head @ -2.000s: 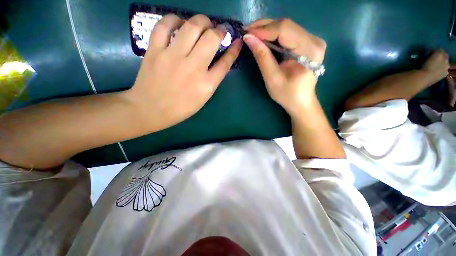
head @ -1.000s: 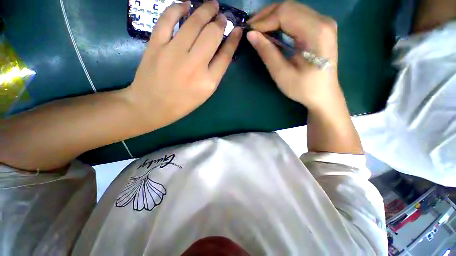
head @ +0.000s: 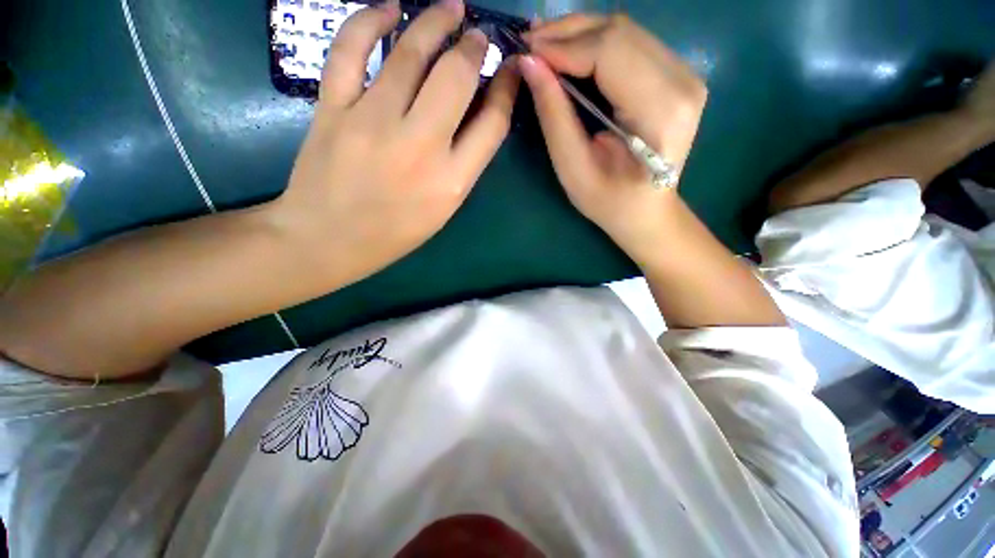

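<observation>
A black handset unit (head: 311,49) lies on the green mat at the top, its white patterned keypad area at the left end. My left hand (head: 398,142) is spread over it, fingertips pressing on it and covering its middle. A bright white round spot shows between the left fingers near the right end. My right hand (head: 616,120) holds a slim metal tool (head: 595,109) like a pen, with a clear crinkled wrap at its rear. The tool's tip is at the unit's right end, by my left index finger. The tip's contact is too small to tell.
The dark green mat (head: 567,245) has a thin white line (head: 169,120) running across its left side. A shiny yellow film (head: 33,180) lies at the far left. Another person's arm and white sleeve (head: 873,234) are at the right. A cluttered rack (head: 927,480) shows at the lower right.
My right hand has moved slightly left and the tool has tilted more steeply, its tip still at the unit's right end. The other person's arm shifted away and back. My left hand stays on the unit.
</observation>
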